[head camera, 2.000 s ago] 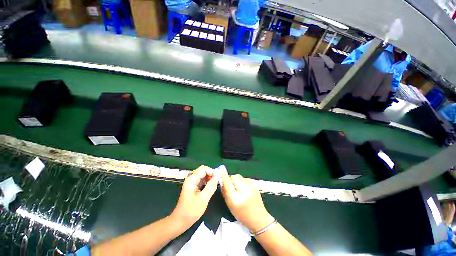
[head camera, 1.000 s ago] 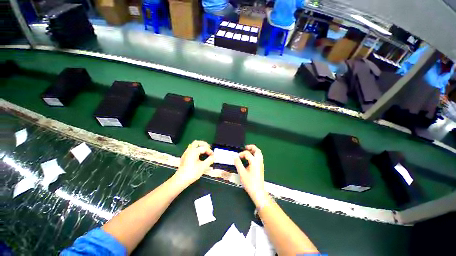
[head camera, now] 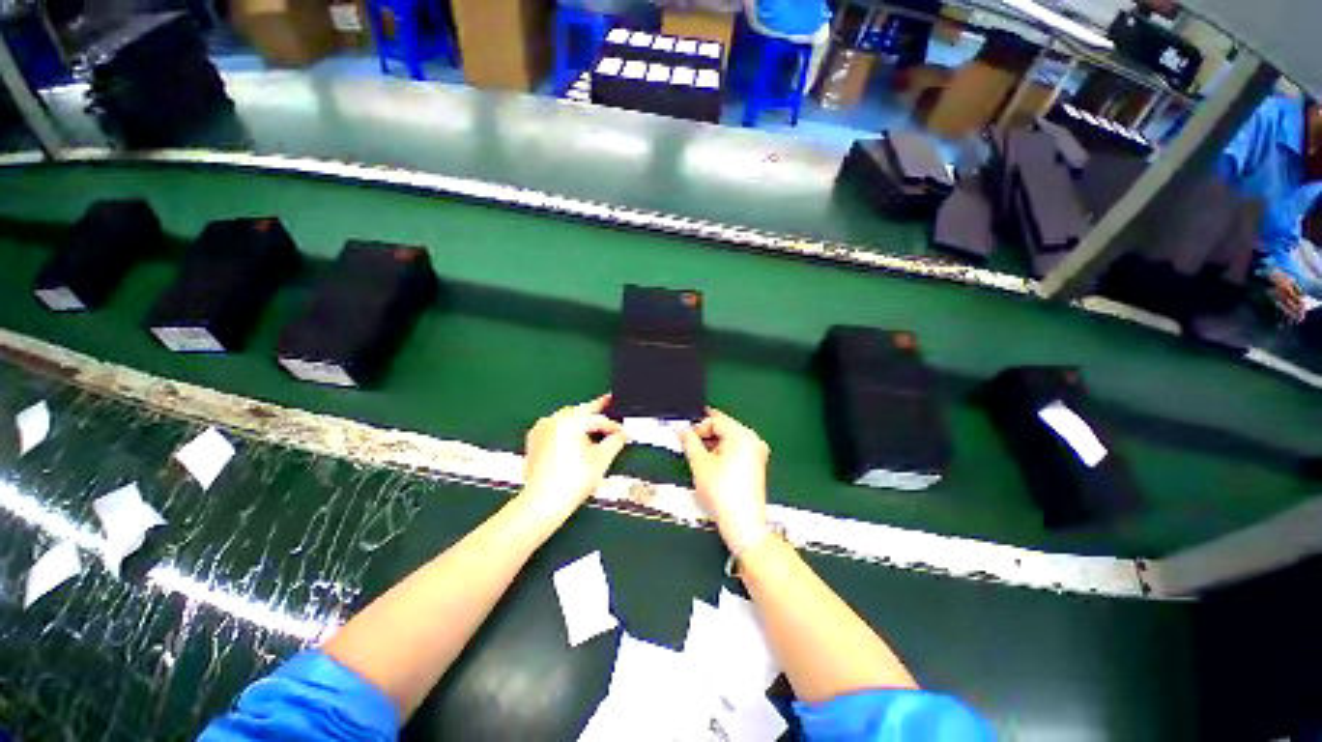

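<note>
A black retail box (head camera: 660, 348) with a small orange logo near its far end lies on the green conveyor belt in front of me. A white label (head camera: 655, 432) is at its near end. My left hand (head camera: 568, 461) pinches the label's left end between thumb and fingertips. My right hand (head camera: 728, 471) pinches its right end. Both hands touch the box's near end. The fingertips partly hide the label. I cannot tell how much of it lies against the box.
More black boxes lie left and right on the conveyor belt (head camera: 508, 363). Loose white papers (head camera: 674, 681) are heaped on the near bench, others on wrinkled film at left. Slanted posts stand at right. Dark flat pieces (head camera: 1037, 196) are heaped beyond the belt. A person's arm shows at far right.
My hands have met at the near end of the centre box with the white label. Three boxes at left have moved further left. A separate white paper has appeared on the near bench.
</note>
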